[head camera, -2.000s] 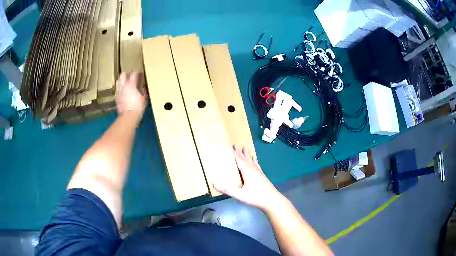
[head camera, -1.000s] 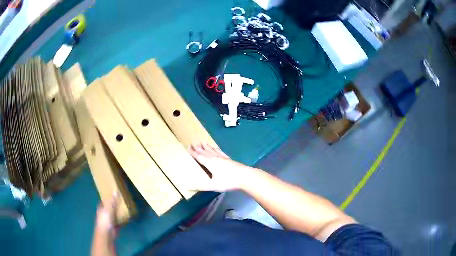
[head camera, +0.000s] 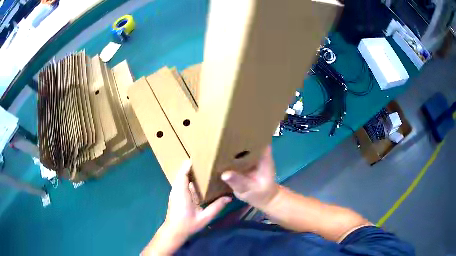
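Note:
A light-tan cardboard insert (head camera: 265, 75) is raised close to the camera, tilted upward, with a round black hole near its lower end. My right hand (head camera: 255, 180) grips its lower right side. My left hand (head camera: 192, 205) is at its lower left corner, with fingers and thumb around the corner; part of the fingers is hidden. Other inserts (head camera: 165, 112) with round holes lie side by side on the green bench beneath and left of the raised one, partly covered by it.
A dense stack of insert blanks (head camera: 70, 115) stands on the green bench (head camera: 100, 210) at left. A yellow tape roll (head camera: 123, 24) is behind it. Black cables (head camera: 325, 115) and a white box (head camera: 382, 62) are at right. A small open carton (head camera: 372, 152) is beyond the bench edge.
One insert has come up off the bench towards the camera, held at its lower end. My left hand has moved right to its corner. The view has shifted, so the blank stack sits further right.

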